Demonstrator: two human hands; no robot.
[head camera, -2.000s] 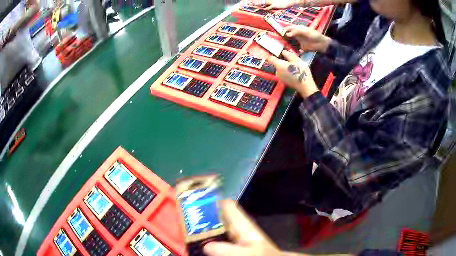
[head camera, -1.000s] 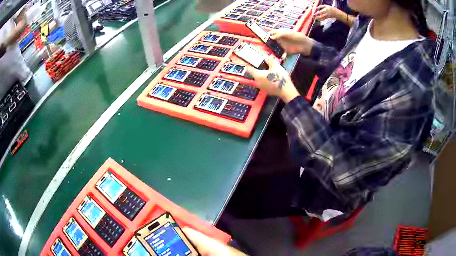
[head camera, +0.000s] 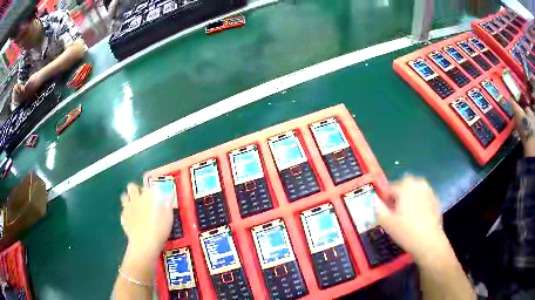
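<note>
A red tray (head camera: 278, 215) lies in front of me on the green surface, with keypad mobile phones in two rows of slots. Their screens (head camera: 286, 147) are lit blue or white, above black keypads. My left hand (head camera: 144, 217) grips the tray's left edge and partly covers the far-left phone (head camera: 164, 188). My right hand (head camera: 410, 217), blurred, grips the tray's right edge, its thumb beside the near-right phone (head camera: 362, 211). Neither hand holds a phone. The fingertips beyond the tray's edges are partly hidden.
Another red tray of phones (head camera: 443, 101) lies at the right, beside another person's hand (head camera: 524, 120). A white strip (head camera: 234, 101) crosses behind my tray. A cardboard box (head camera: 24, 205) is at left, loose orange-red pieces (head camera: 69, 119) and a black tray (head camera: 170, 23) beyond. A person sits at far left.
The view has swung left, bringing my tray to the centre. The phone my right hand held is no longer in it. My left hand has come into view, and both hands are at the tray's ends.
</note>
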